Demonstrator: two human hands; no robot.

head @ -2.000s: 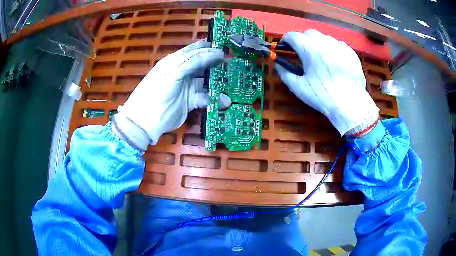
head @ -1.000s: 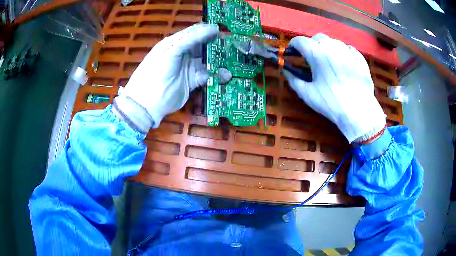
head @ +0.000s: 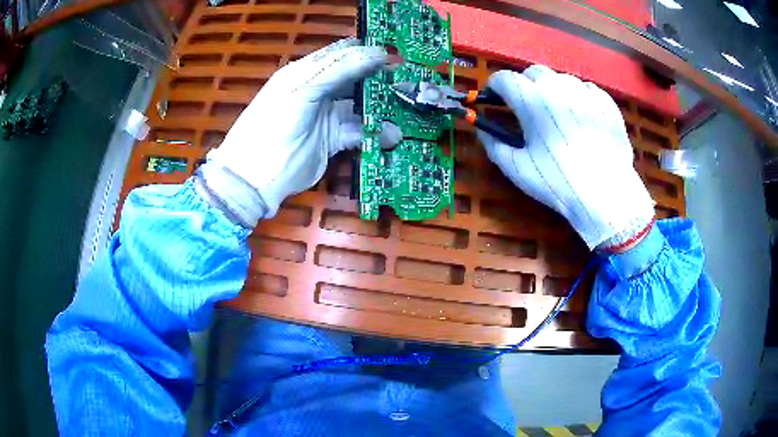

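A green circuit board panel [head: 414, 175] stands lengthwise above the slotted tray, its top end cut off by the picture's edge. My left hand [head: 290, 128], in a white glove, holds the panel by its left side, with fingertips over its face. My right hand [head: 571, 145], gloved, grips the side cutters [head: 439, 96] by their orange-and-black handles. The steel jaws lie over the middle section of the panel. Whether the jaw tips touch the board I cannot tell.
The orange-brown slotted tray [head: 418, 315] lies below. A small green board piece [head: 166, 165] sits in a left slot. A red block [head: 554, 47] is at the far right. A clear guard's rail crosses above the tray. A blue cord [head: 550, 316] runs from my right wrist. The conveyor is at left.
The panel and both hands sit higher in the view than two seconds ago, as does the tray. Since one second ago the panel is slightly lower and the cutter jaws show more sharply.
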